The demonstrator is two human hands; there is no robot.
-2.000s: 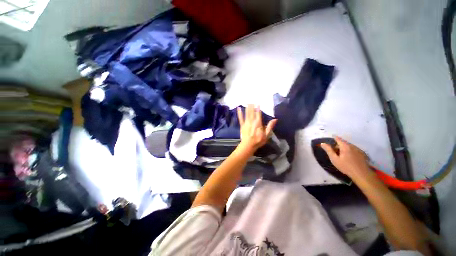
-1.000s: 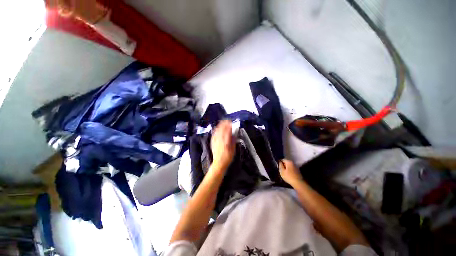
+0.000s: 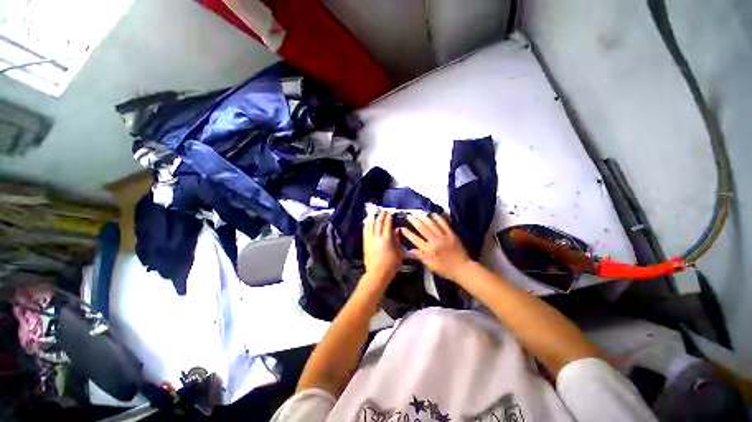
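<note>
A navy, dark grey and white garment (image 3: pixel 330 268) lies bunched at the table's near edge, over a grey padded board (image 3: pixel 265 260) whose rounded end sticks out at left. My left hand (image 3: pixel 383 243) and my right hand (image 3: pixel 437 242) rest side by side on the garment near a white strip, fingertips on the cloth. Whether the fingers pinch it is hard to tell. A navy sleeve or leg (image 3: pixel 473 185) extends away across the table. The steam iron (image 3: pixel 540 255), dark with a brown handle, lies at the right, untouched.
A large pile of navy, grey and white garments (image 3: pixel 239 132) covers the table's upper left. The iron's red-orange hose (image 3: pixel 639 268) runs to a cable along the right wall. White cloth (image 3: pixel 198 305) hangs at left. A red panel (image 3: pixel 330 49) stands behind the white table (image 3: pixel 528 107).
The iron has gone from my right hand to the table. My right hand has moved from the garment's right edge to beside my left. The garment has been turned and bunched up.
</note>
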